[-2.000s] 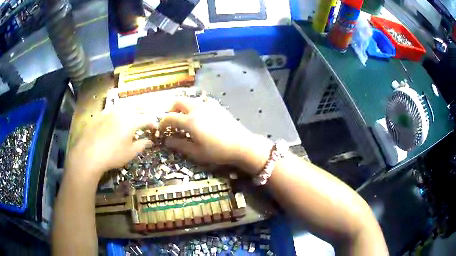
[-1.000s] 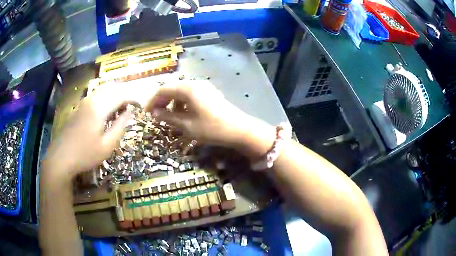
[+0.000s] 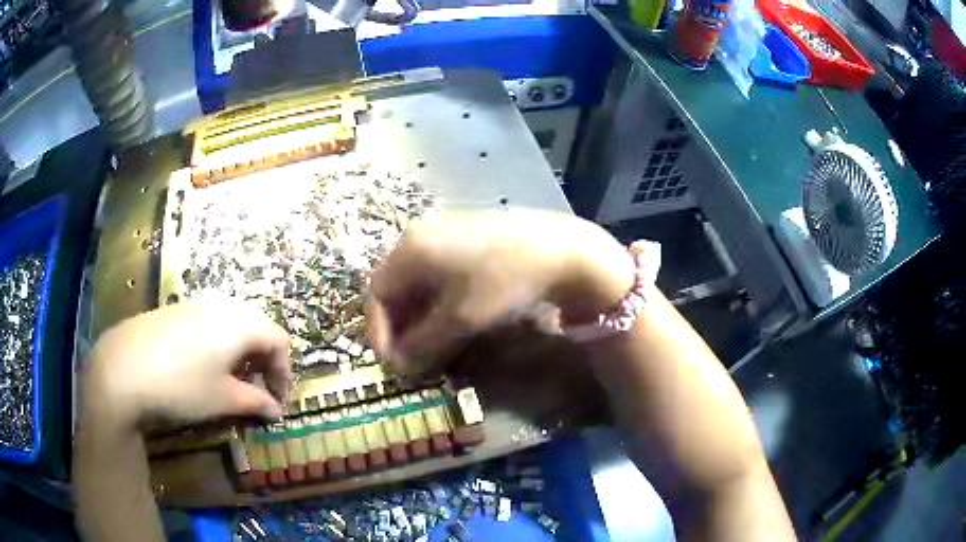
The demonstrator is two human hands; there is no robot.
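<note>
The near loading fixture [image 3: 355, 439] lies at the plate's front edge, a brass-coloured bar with slots, a green strip and red-brown blocks. Loose silvery metal parts [image 3: 307, 238] are heaped on the plate behind it. My left hand [image 3: 196, 365] is at the fixture's left end, thumb and fingertips close together near the first slots; whether a part is between them cannot be told. My right hand [image 3: 466, 281] is over the right side of the heap, just behind the fixture, fingers curled down and blurred; its fingertips and anything in them are hidden.
A second fixture [image 3: 275, 136] lies at the plate's far end. A blue catch bin [image 3: 572, 492] with scattered parts is below the front edge. A blue parts bin [image 3: 40, 349] is at left. The green bench [image 3: 731, 159] at right holds a white fan [image 3: 847, 210], cans and red and blue bins.
Both hands have moved from over the heap toward me, the left to the near fixture's left end, the right just behind the fixture. The heap is more spread out and visible.
</note>
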